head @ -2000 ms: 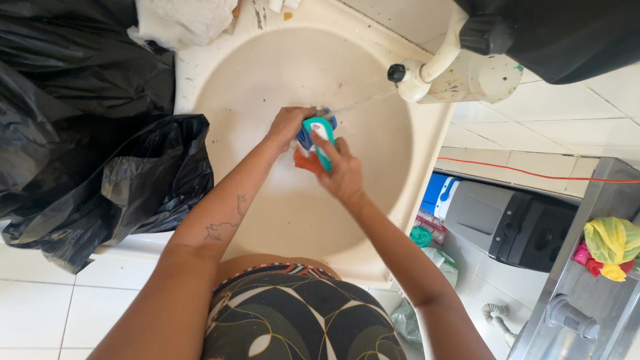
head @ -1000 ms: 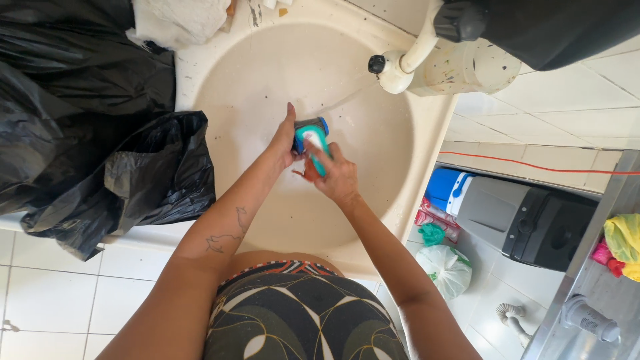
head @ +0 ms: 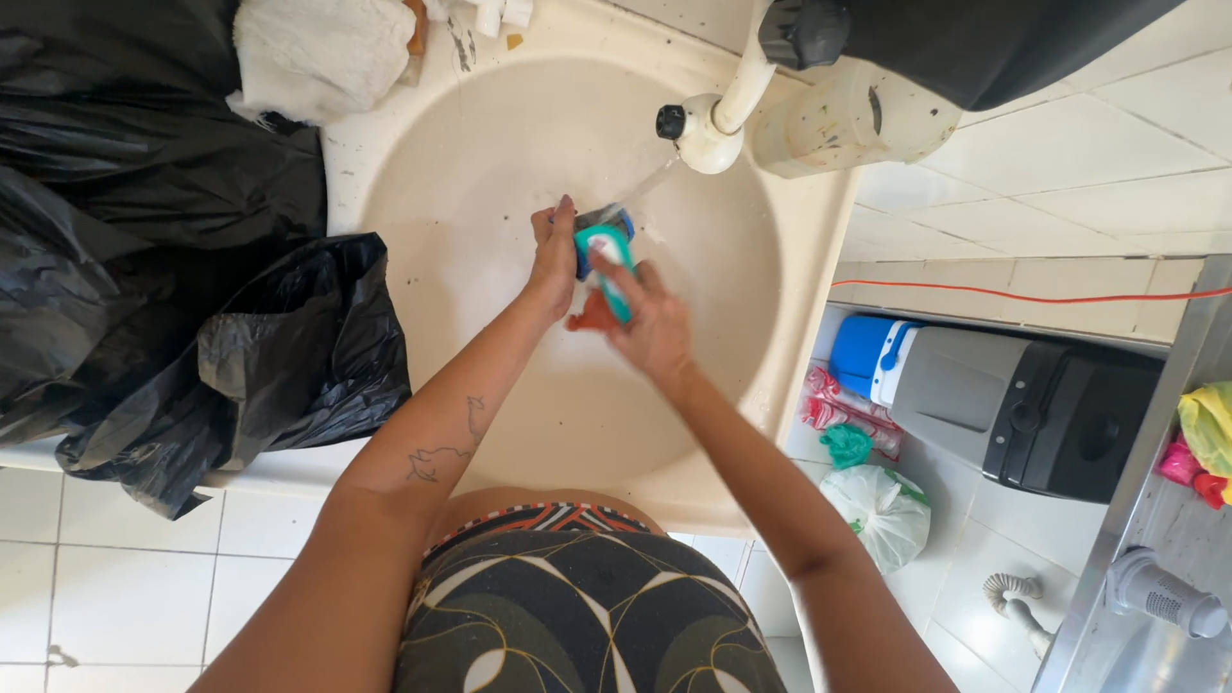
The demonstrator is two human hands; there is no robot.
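Over the round basin of a cream sink (head: 500, 385), my left hand (head: 553, 255) holds a small dark and blue object (head: 622, 223), whose kind I cannot tell. My right hand (head: 650, 313) grips a teal and white scrubbing brush (head: 606, 252) and presses it against that object. Something orange (head: 592, 313) shows below the brush, between the hands; it is blurred. A thin stream of water runs from the white tap (head: 710, 135) onto the blue object.
Black plastic bags (head: 289, 356) cover the sink's left side. A white cloth (head: 322, 53) lies at its upper left rim. A cloudy plastic container (head: 818, 125) stands behind the tap. To the right are a grey and black box (head: 1001, 395), a tied white bag (head: 878, 515) and a red cord (head: 1011, 295).
The orange thing, hardly seen one second ago, shows more plainly below the brush. Both hands stay together under the water, holding the same things.
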